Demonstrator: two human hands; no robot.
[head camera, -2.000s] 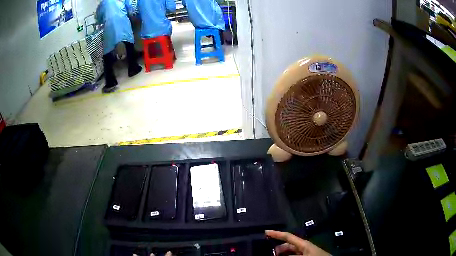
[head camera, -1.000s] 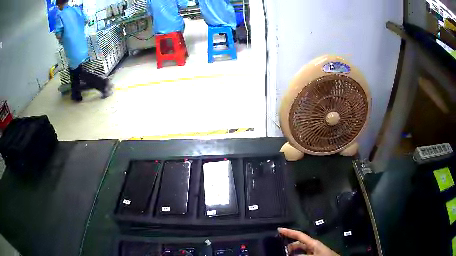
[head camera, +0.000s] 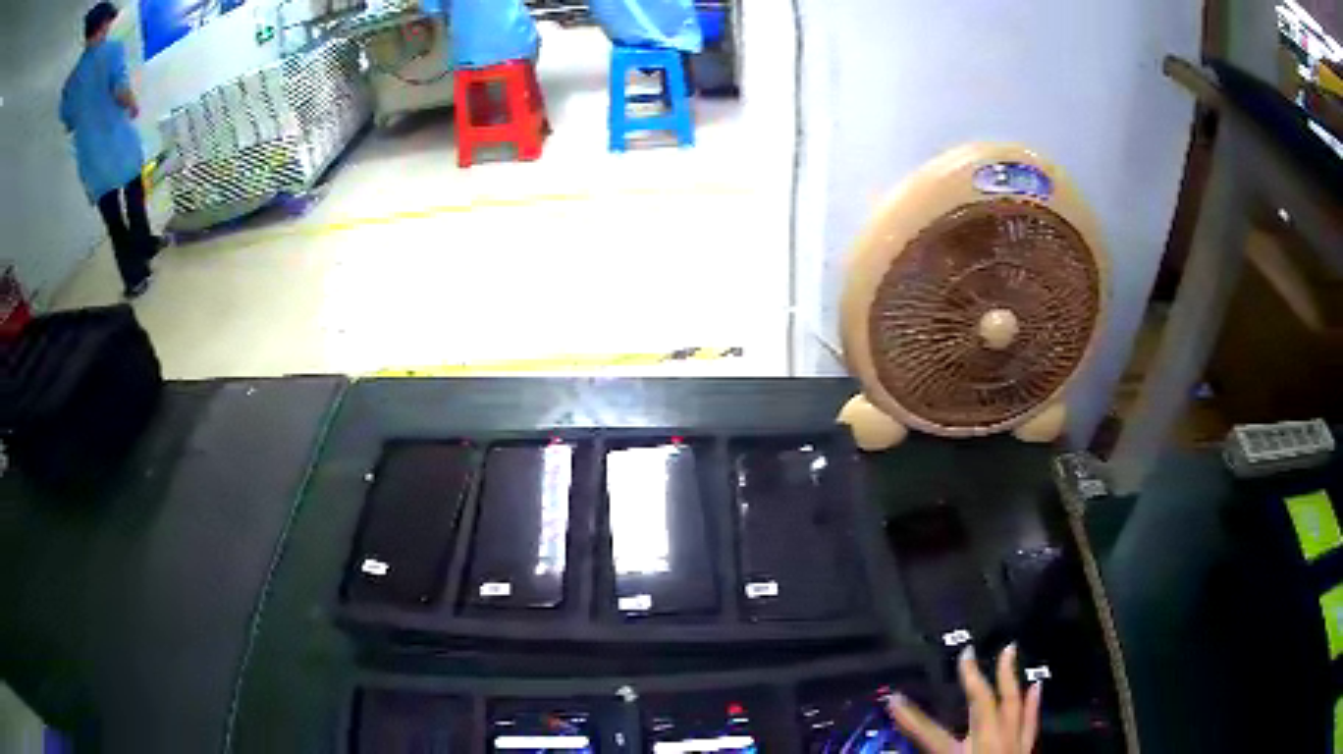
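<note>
My right hand is at the bottom edge, right of centre, cut off by the frame. Its fingers are spread and a fingertip is at the right phone of the near tray, which shows a blue-purple screen. Two more lit phones lie in the near tray, partly cut off. The far tray holds several dark phones with small white labels, such as the left one; its third phone shows a bright white area. My left hand is out of view.
Loose dark phones with white labels lie right of the trays, beside a tan strip. A beige fan stands behind. A black stack is at far left. A power strip and lime cards are at right. A person is beyond.
The view has shifted, showing more of the near tray. My right hand has moved right and its fingers have spread. Near-tray phones now show lit screens. My left fingertips, seen two seconds ago, are gone.
</note>
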